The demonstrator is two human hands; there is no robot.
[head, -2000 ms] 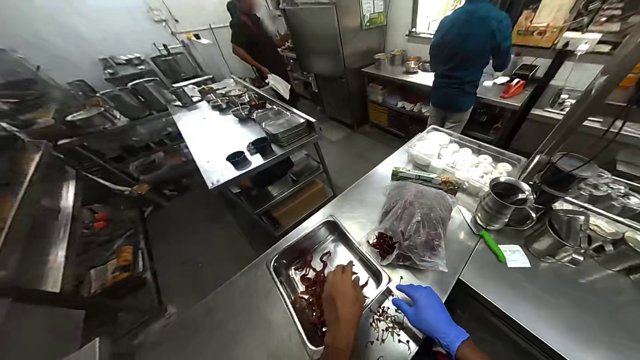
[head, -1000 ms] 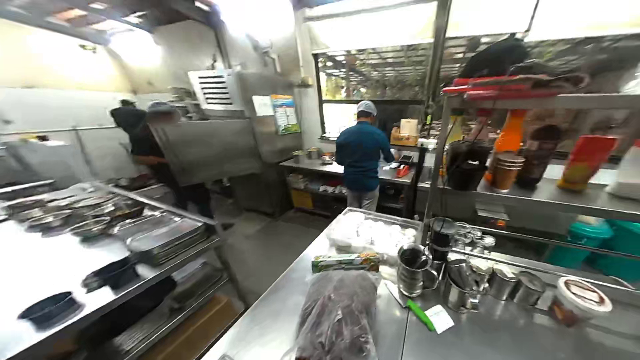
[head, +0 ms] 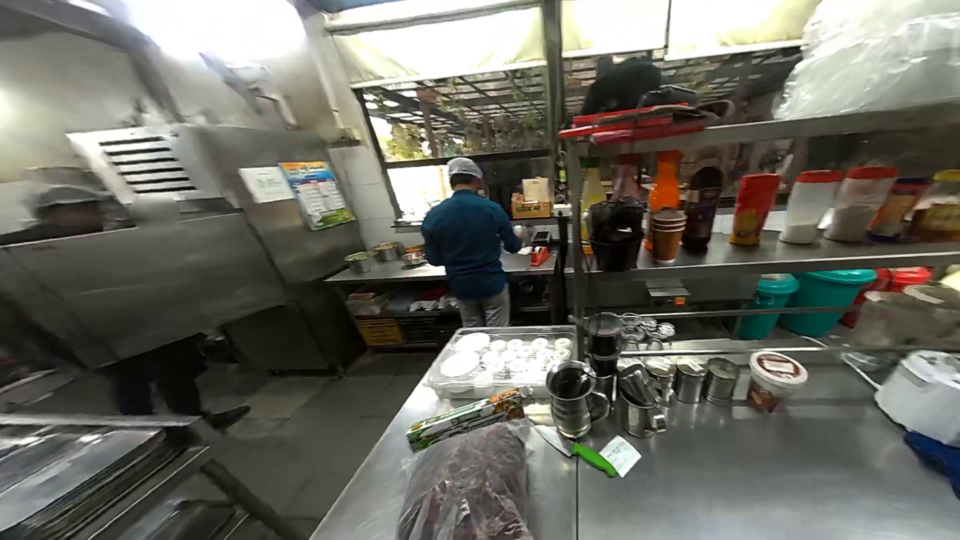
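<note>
Neither of my hands shows in the head view now. On the steel worktop [head: 375, 495] at the bottom centre lies a clear plastic bag of dark red dried chillies [head: 469, 487]. Just behind it is a long printed carton [head: 465, 420]. A knife with a green handle [head: 595, 460] lies right of the bag, its handle beside a small paper slip [head: 620, 456]. A lidded clear plastic box [head: 499, 364] holding white round items stands farther back. Beside it is a steel jug [head: 574, 401]. The steel tray of chillies is out of view.
Steel cups [head: 690, 379] and a lidded tub [head: 776, 381] stand right, below a shelf [head: 772, 255] with bottles and jars. A person in a blue shirt [head: 469, 244] stands at a back counter. Another person [head: 67, 210] is behind an open steel door [head: 142, 277]. A rack [head: 97, 480] is at lower left.
The view has swung up and right, so the tray and both hands, seen two seconds ago, are out of frame. The steel door at the left now stands open.
</note>
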